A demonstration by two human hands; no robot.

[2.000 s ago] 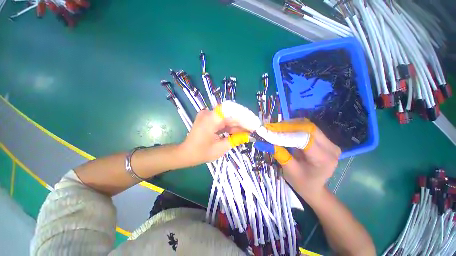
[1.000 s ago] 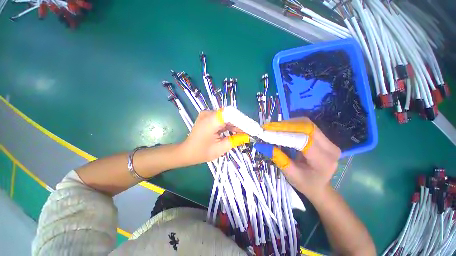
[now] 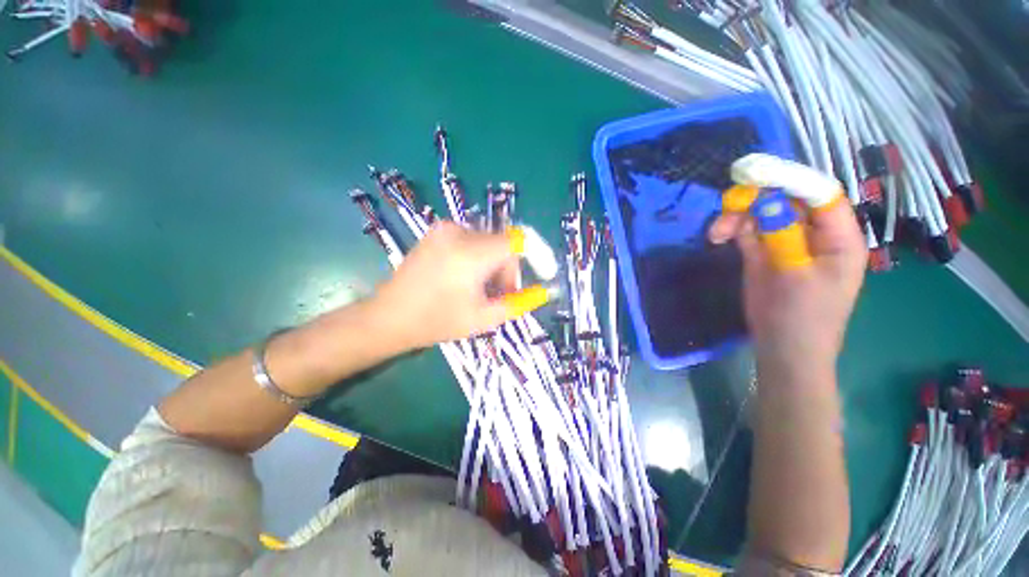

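A fanned bundle of white-sleeved wire harnesses [image 3: 530, 423] lies in front of me, small dark connector ends pointing away and red-black ends near my body. My left hand [image 3: 474, 282] is over its upper left part, yellow- and white-covered fingertips close together with a small gap; whether they hold a small part is unclear. My right hand [image 3: 796, 231] is over the right side of the blue parts bin [image 3: 626, 287], its taped fingers curled together. Any part in them is too small to see. The bin holds many tiny black parts [image 3: 688, 152], with blue bottom showing in the middle.
More harnesses with red-black plugs lie in a pile at the upper right [image 3: 858, 124] beside a metal rail [image 3: 609, 56], at the lower right [image 3: 937, 485] and at the upper left [image 3: 102, 23]. A grey floor strip with yellow lines [image 3: 102, 321] shows at left.
My right hand has left my left hand and moved right and up over the bin. My left thumb and index finger have parted slightly. The whole view has shifted a little.
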